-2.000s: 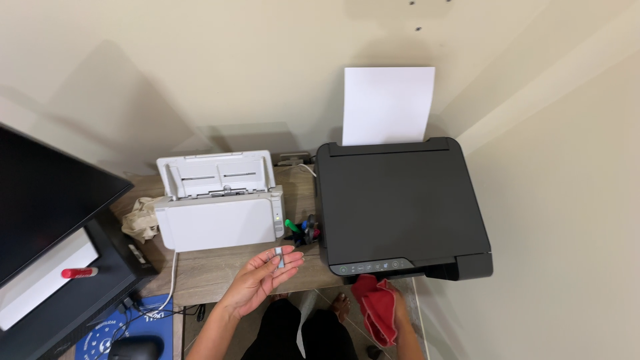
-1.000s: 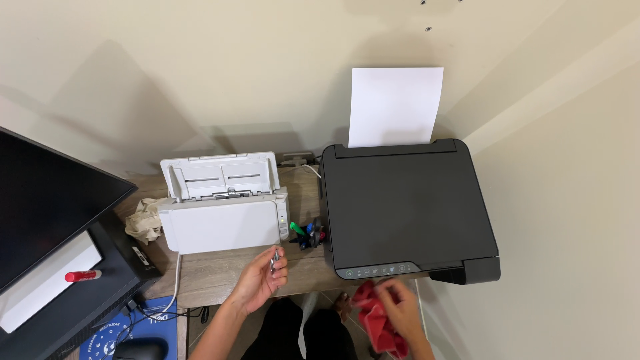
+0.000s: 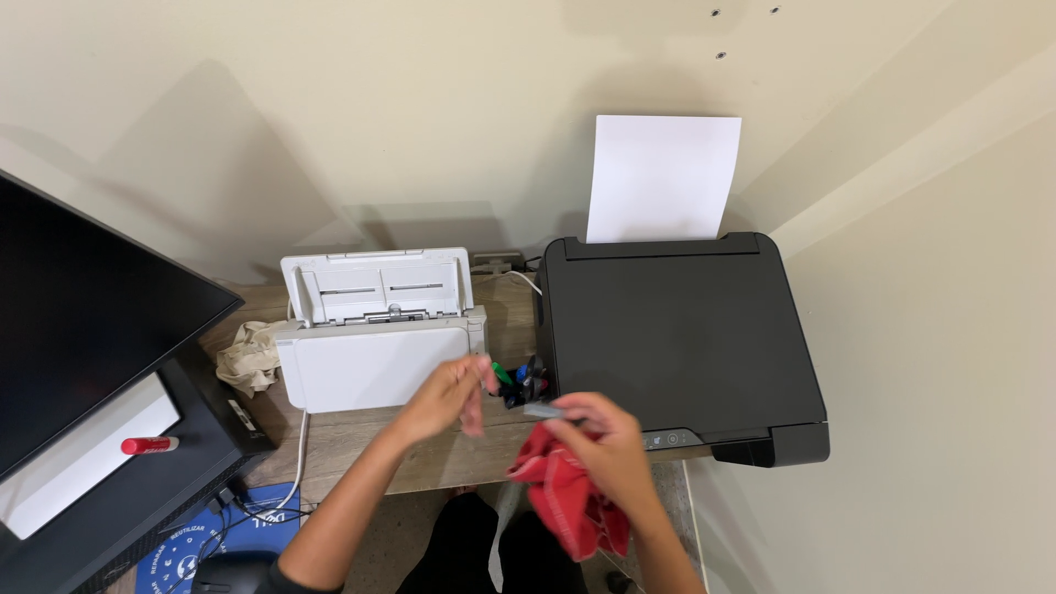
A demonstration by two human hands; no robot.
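Note:
My right hand (image 3: 606,441) holds a red cloth (image 3: 573,503) that hangs over the desk's front edge. Between its thumb and fingers is also a small grey object (image 3: 544,410), blurred, its kind unclear. To the left, my left hand (image 3: 452,398) is in front of the lower right of a white sheet-fed scanner (image 3: 375,371), fingers apart and holding nothing that I can see. Behind and between the hands stands a dark holder with pens (image 3: 520,386), one with a green cap. A black printer (image 3: 676,338) with white paper (image 3: 664,177) upright in its rear feed is beside my right hand.
At left are a monitor (image 3: 91,322), a black computer case (image 3: 206,412) with a red marker (image 3: 149,445) on it, and a crumpled beige cloth (image 3: 250,356). A blue Dell mouse pad (image 3: 272,503), black mouse (image 3: 233,572) and loose cables lie at lower left. The wooden desk (image 3: 355,454) ends near my legs.
The small grey object, in my left hand earlier, is now in my right hand. My right hand has come up and left with the red cloth, nearer my left hand.

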